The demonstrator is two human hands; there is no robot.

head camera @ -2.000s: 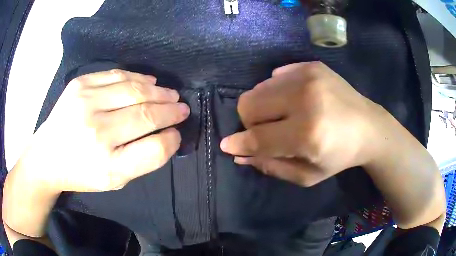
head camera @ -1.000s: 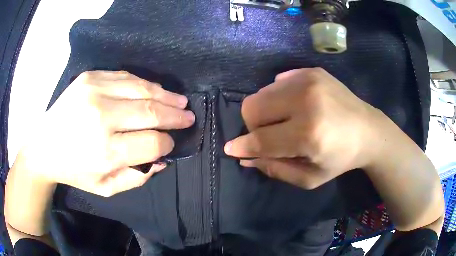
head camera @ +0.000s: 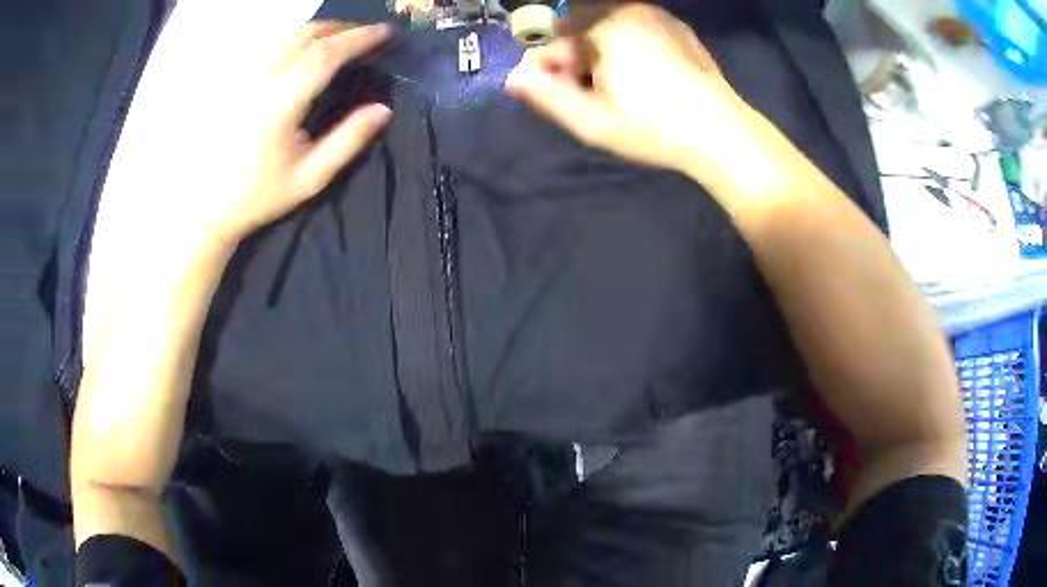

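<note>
The black garment panel (head camera: 574, 298) spreads over the table and hangs over the lap. A stitched seam (head camera: 447, 252) runs down its middle beside a narrow strip (head camera: 411, 298). The silver presser foot (head camera: 468, 53) stands at the top centre above the cloth. My left hand (head camera: 316, 126) lies on the cloth left of the foot, with thumb and fingers apart. My right hand (head camera: 620, 86) is on the cloth right of the foot, fingers bent and slightly blurred; whether it pinches cloth cannot be told. The pale round knob (head camera: 534, 23) is beside my right fingers.
A blue plastic basket (head camera: 997, 447) stands at the right below the table edge. Small dark and red-handled tools (head camera: 959, 195) lie on the white surface at the right. A blue object (head camera: 1016, 40) is at the top right. Dark cloth (head camera: 69, 172) hangs at the far left.
Both hands and the panel have moved up towards the presser foot. My left fingers have spread. The view has shifted, showing more of the lap and the table at the right.
</note>
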